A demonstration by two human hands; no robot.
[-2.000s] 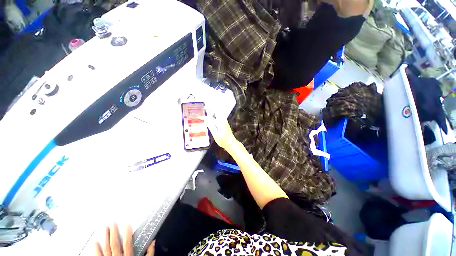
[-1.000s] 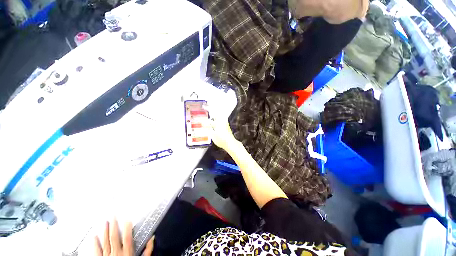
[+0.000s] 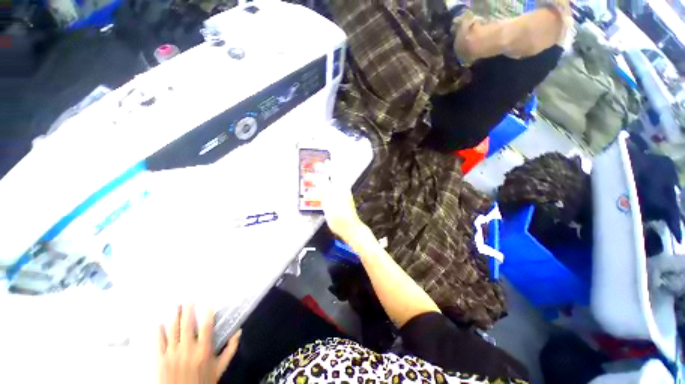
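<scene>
A smartphone [image 3: 312, 180] with a lit red and white screen lies on the white sewing machine table [image 3: 203, 247]. My right hand [image 3: 336, 199] is at the phone's right side, its fingers washed out by glare, so I cannot tell whether they touch or grip it. My left hand [image 3: 188, 349] rests flat on the table near the front edge, fingers apart and empty. A slim dark tool, likely thread snips [image 3: 259, 219], lies left of the phone. The white sewing machine [image 3: 300, 56] with a blue stripe stands behind; its needle area is blurred.
Plaid garments [image 3: 420, 225] heap to the right of the table. Another person's bare forearm [image 3: 511, 36] and dark clothing are beyond them. Blue bins [image 3: 552, 262] and a large white tub [image 3: 620, 240] stand at right. Dark cloth [image 3: 45, 82] lies behind the machine.
The view has shifted, so the machine, phone and table appear further right, and the image is more blurred. My right hand stays beside the phone and my left hand stays on the table.
</scene>
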